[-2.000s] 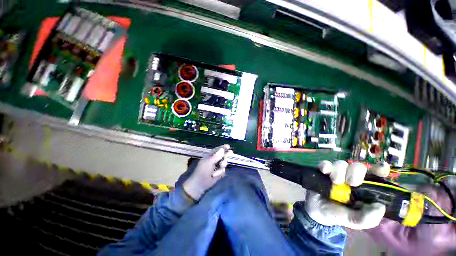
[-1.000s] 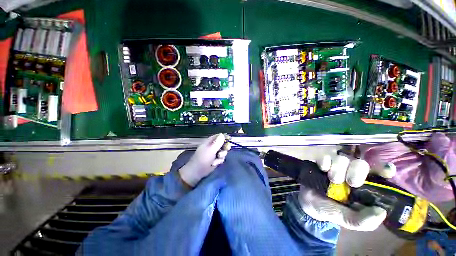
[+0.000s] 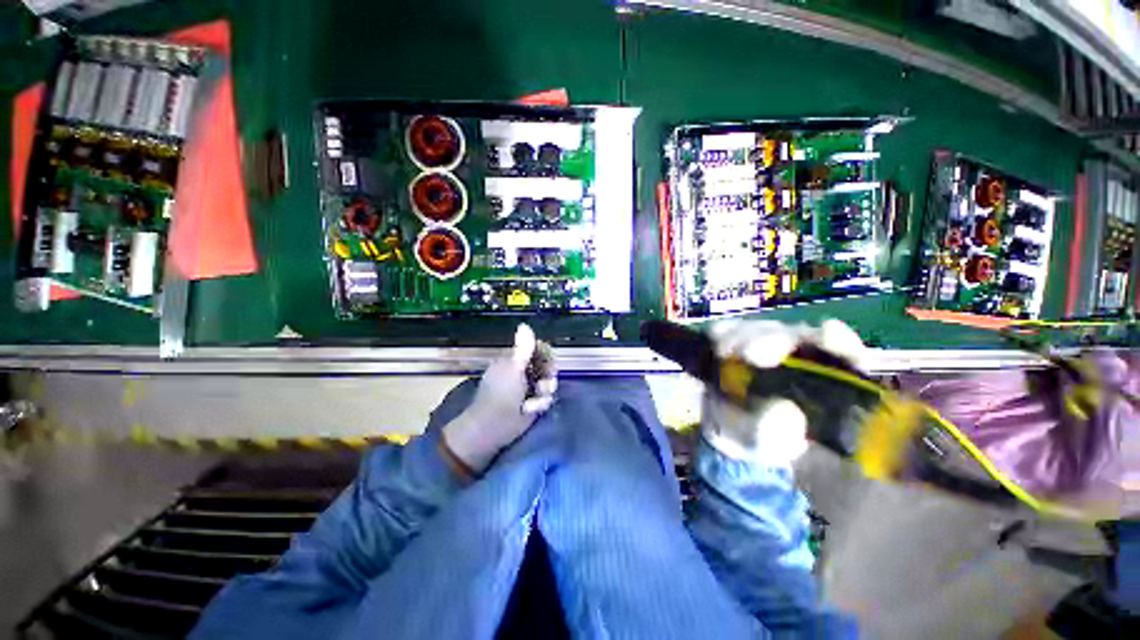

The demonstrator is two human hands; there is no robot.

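Observation:
My gloved left hand [image 3: 506, 403] is half-curled over my lap at the front rail, with small dark bits at its fingers, likely screws. My gloved right hand [image 3: 765, 394] is closed around the black screwdriver [image 3: 819, 398] with yellow bands, its tip end pointing left, just in front of the rail. The bit itself cannot be made out. The board with ring coils [image 3: 481, 213] lies flat on the green bench beyond my left hand. The board without large rings [image 3: 781, 219] lies to its right, beyond my right hand.
More boards lie at the left [image 3: 106, 163] and right [image 3: 988, 238], with a red-orange sheet [image 3: 215, 188] under the left one. An aluminium rail [image 3: 313, 360] runs along the bench's front edge. A person's pink sleeve [image 3: 1050, 419] and a yellow cable [image 3: 969, 450] are at the right.
My right hand and the screwdriver have moved left and up toward the rail. The screwdriver tip is no longer at my left hand's fingers. My left hand has shifted slightly left.

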